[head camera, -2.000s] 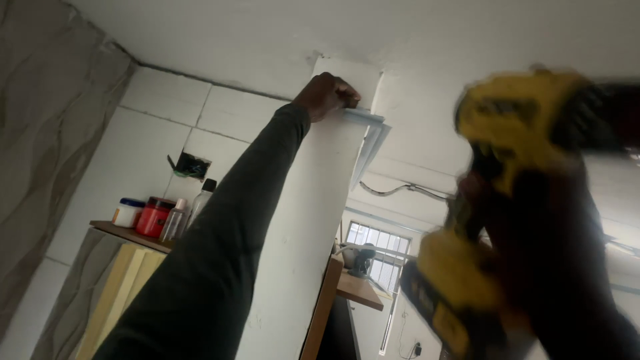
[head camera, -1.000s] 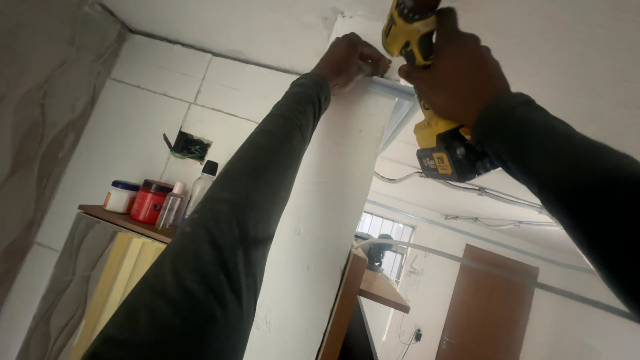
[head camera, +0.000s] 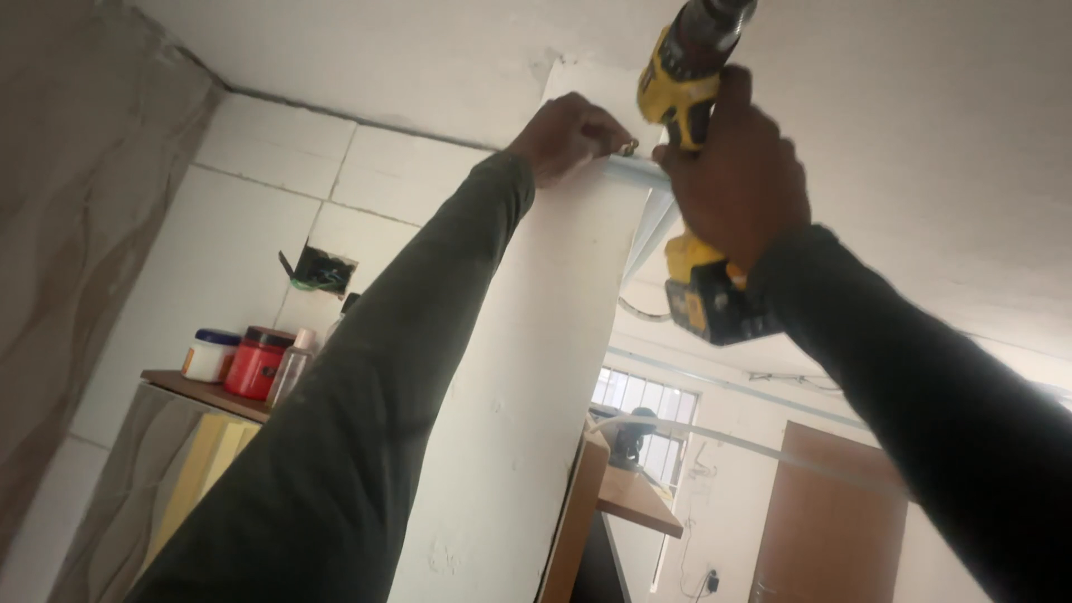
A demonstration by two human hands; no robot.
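My left hand (head camera: pixel 574 138) is raised to the top of a white wall end (head camera: pixel 519 360), just under the ceiling. Its fingertips pinch a small metal piece (head camera: pixel 628 148), perhaps a screw or wall plug, directly above a light metal channel (head camera: pixel 638 173). In my right hand (head camera: pixel 741 167) is a yellow and black cordless drill (head camera: pixel 680 84), held by its grip right of the channel. The drill's front end points up toward the ceiling and is partly cut off by the upper frame edge, so its tip is hidden.
Jars (head camera: pixel 258 362) and bottles stand on a brown shelf (head camera: pixel 205 394) at the left, partly behind my left arm. Above is an open wall box (head camera: pixel 324 270) with wires. At lower right are a wooden board (head camera: pixel 632 501), a barred window (head camera: pixel 682 402) and a brown door (head camera: pixel 829 519).
Two seconds ago the drill was low at the right; it rose close to my left hand, and its front end now points up. My left hand stays at the top of the wall end.
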